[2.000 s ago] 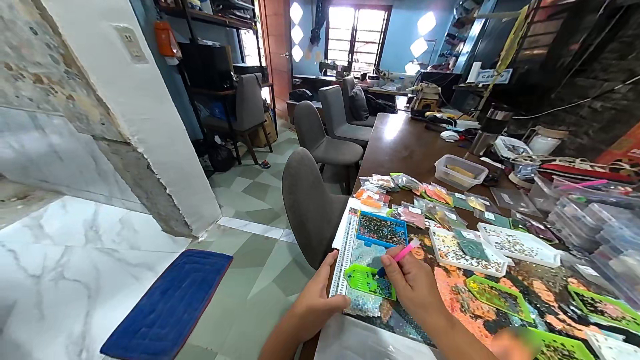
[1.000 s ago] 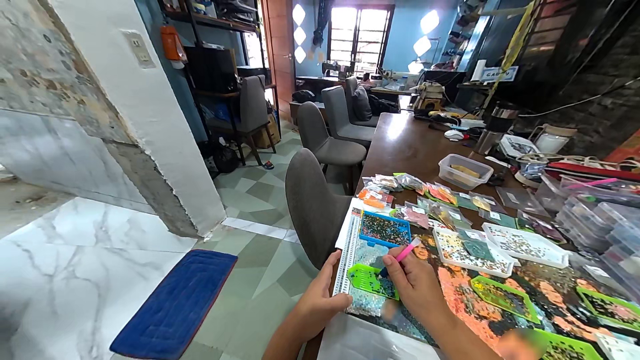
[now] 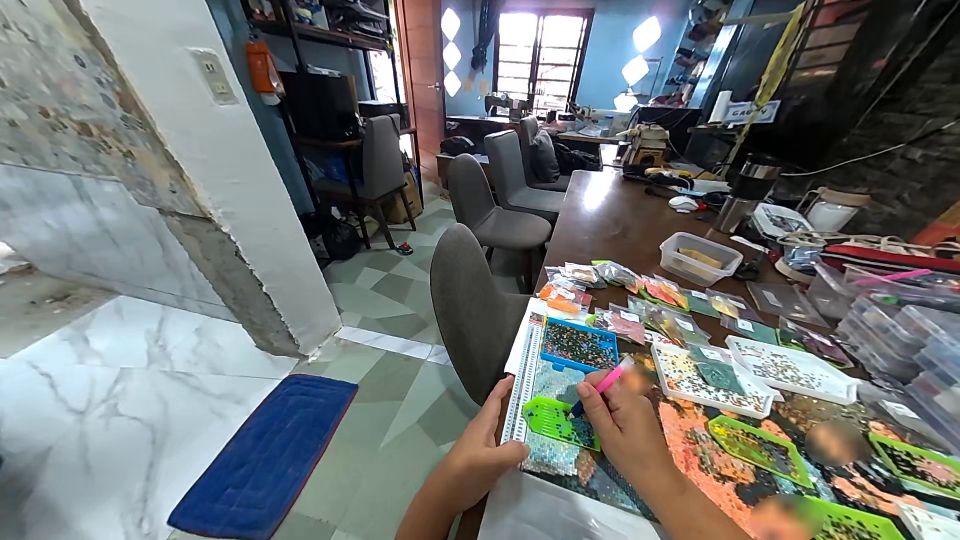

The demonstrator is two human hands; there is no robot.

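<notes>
My right hand (image 3: 622, 412) grips a pink and dark blue diamond painting pen (image 3: 604, 384), its tip at the dark drills in a green plastic tray (image 3: 551, 420). My left hand (image 3: 487, 450) rests at the left edge of the diamond painting canvas (image 3: 566, 459), thumb on its margin and fingers along the edge. I cannot tell whether it grips the canvas. Above the green tray lies a blue tray (image 3: 579, 366) of mixed drills. To the right are a white tray (image 3: 709, 405) with drills and a small bag, and another green tray (image 3: 757, 450).
Drill bags (image 3: 664, 292) lie across the brown table (image 3: 600, 225), with a clear plastic container (image 3: 701, 259) behind them. Stacked clear boxes (image 3: 900, 337) stand at the right, near a second white tray (image 3: 791, 369). A grey chair (image 3: 469, 315) stands against the table's left side.
</notes>
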